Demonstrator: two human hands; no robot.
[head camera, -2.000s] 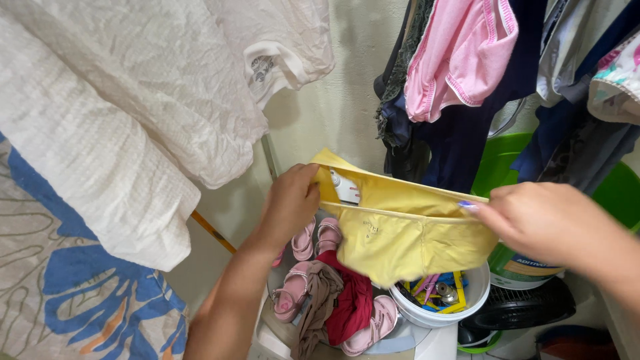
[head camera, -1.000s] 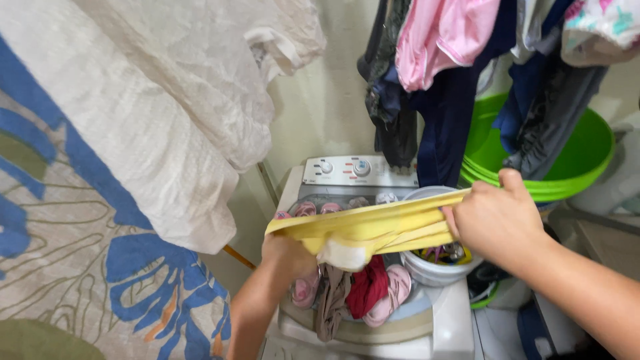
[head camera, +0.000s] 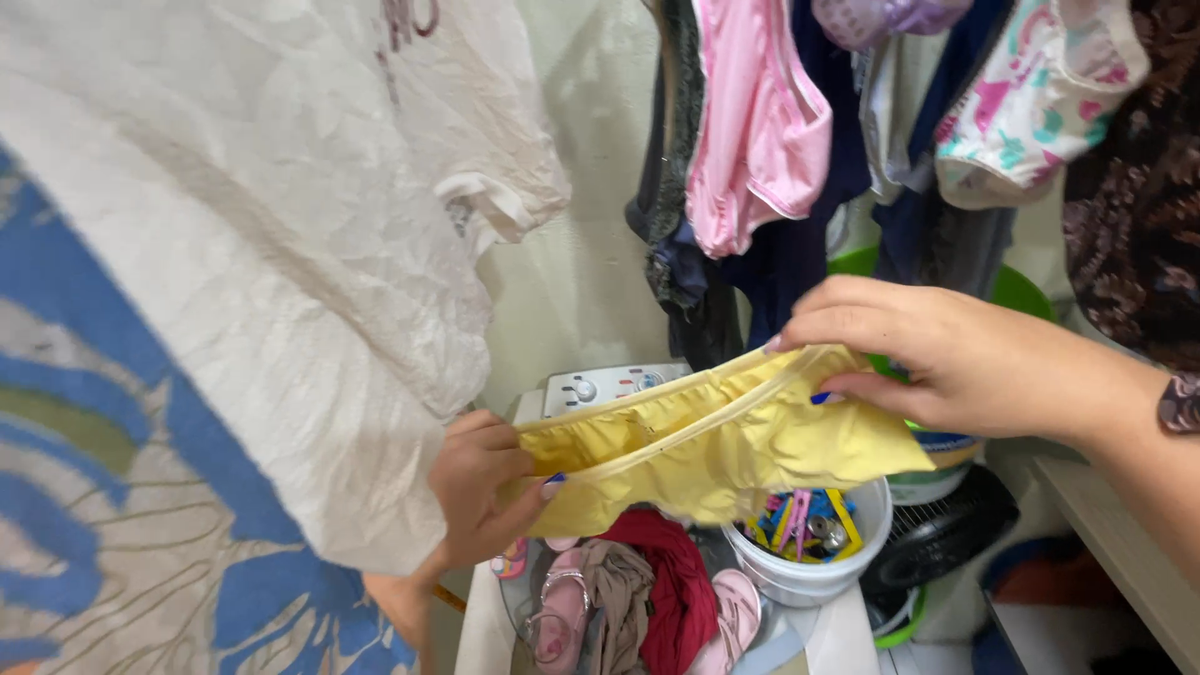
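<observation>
A yellow elastic-waisted cloth garment (head camera: 694, 441) is stretched between my two hands. My left hand (head camera: 487, 492) grips its left end, thumb at the waistband, beside a hanging white garment. At the right end, my right hand (head camera: 891, 356) pinches the waistband between thumb and fingers. Below the garment, a white bucket (head camera: 806, 577) holds colored clothespins (head camera: 797, 525). A washing machine (head camera: 848, 637) stands underneath, its dial panel partly covered. On its lid lie a red cloth (head camera: 670, 600), a brown cloth (head camera: 614, 591) and pink sandals (head camera: 562, 614).
White garments (head camera: 281, 216) and a blue-patterned cloth (head camera: 122, 441) hang at the left. A pink garment (head camera: 750, 141), dark clothes and a floral-print garment (head camera: 1031, 112) hang at the upper right. Behind them is a green tub (head camera: 1024, 292); a black fan-like object (head camera: 947, 539) sits lower right.
The yellow garment was held taut and nearly flat one second ago; its waistband now gapes. My right hand has turned, with its thumb now showing below the band. Both hands have kept hold.
</observation>
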